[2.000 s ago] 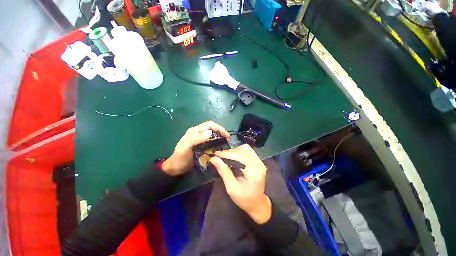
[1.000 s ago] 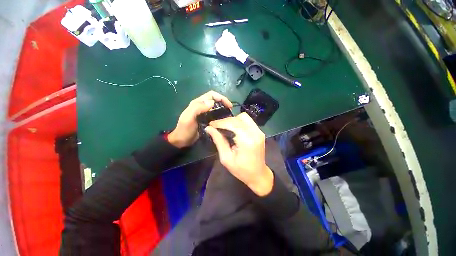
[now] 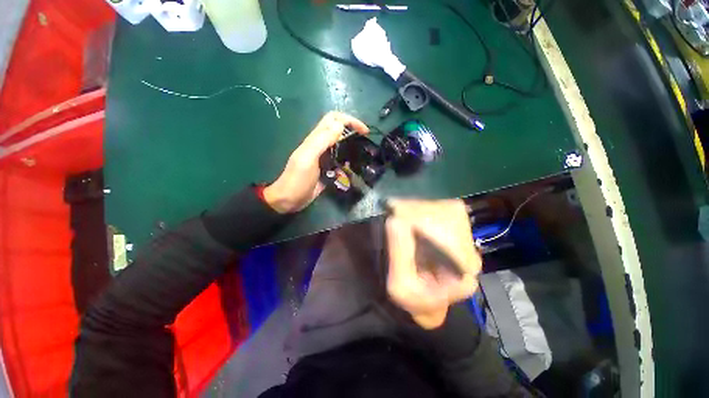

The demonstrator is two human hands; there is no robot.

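Note:
My left hand (image 3: 305, 167) grips an open black adapter case (image 3: 347, 172) at the table's front edge, with a yellow-orange patch on the board inside. A black case half (image 3: 412, 146) lies just right of it, with dark wires between the two. My right hand (image 3: 435, 260) is off the case, to its lower right, over the lap. It is curled and motion-blurred; dark shapes show at its fingers, but I cannot tell whether it holds something.
A black rod tool (image 3: 443, 105) with a white end lies behind the case half, a grey round piece (image 3: 413, 96) against it. A translucent bottle (image 3: 237, 27), pale wire (image 3: 198, 96) and black cable (image 3: 491, 54) are on the table. Red bins (image 3: 47, 249) stand left.
My right hand has left the open case and moved down and right. The view has tilted down, so the back-row items have left the picture. My left hand still holds the case.

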